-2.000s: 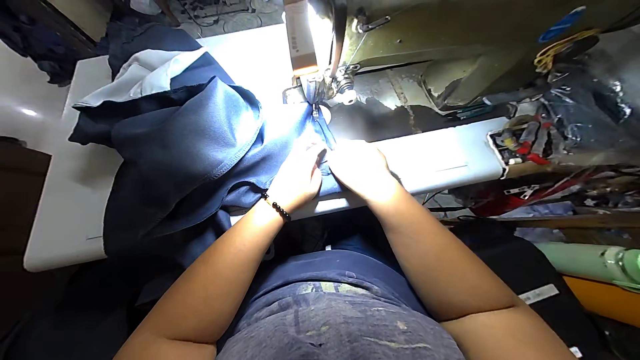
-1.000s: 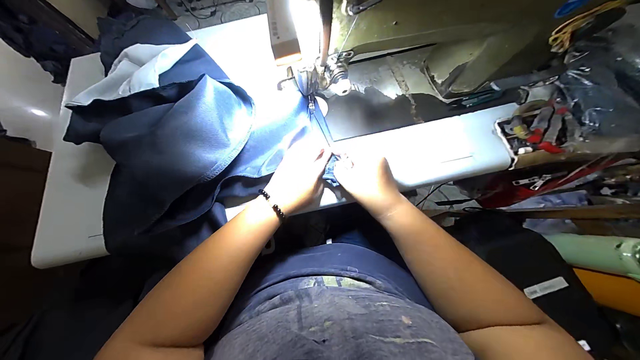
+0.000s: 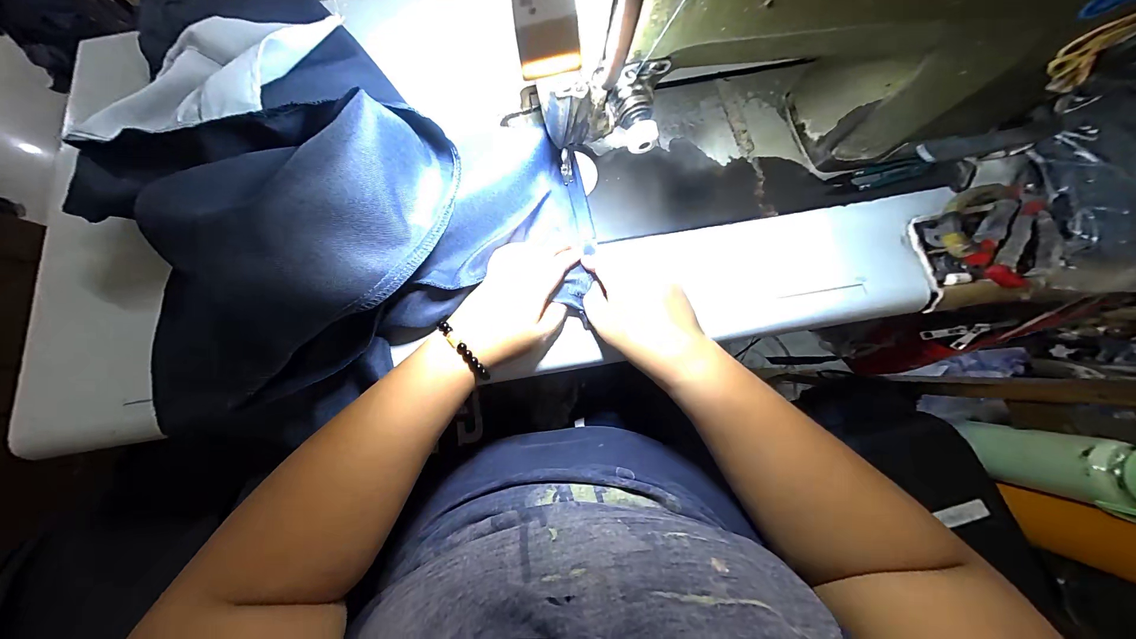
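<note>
A navy fabric garment (image 3: 311,204) with pale lining (image 3: 222,71) lies bunched on the left of the white sewing table. Its near right edge runs under the needle and presser foot area of a sewing machine (image 3: 568,133). A narrow zipper strip (image 3: 580,209) stretches from there toward me. My left hand (image 3: 524,293), with a bead bracelet at the wrist, grips the garment's edge. My right hand (image 3: 639,319) pinches the same edge beside it, the fingertips of both hands close together. Glare washes out part of the cloth near the needle.
The olive machine body (image 3: 728,53) spans the top right. A recessed tray (image 3: 927,266) at the table's right end holds small tools and red pieces. Zippers and clutter lie below it, near a pale green cylinder (image 3: 1038,461). The table's front edge runs just under my hands.
The zipper strip between the presser foot and my hands shows more clearly than two seconds ago. Both hands keep their hold on the fabric edge.
</note>
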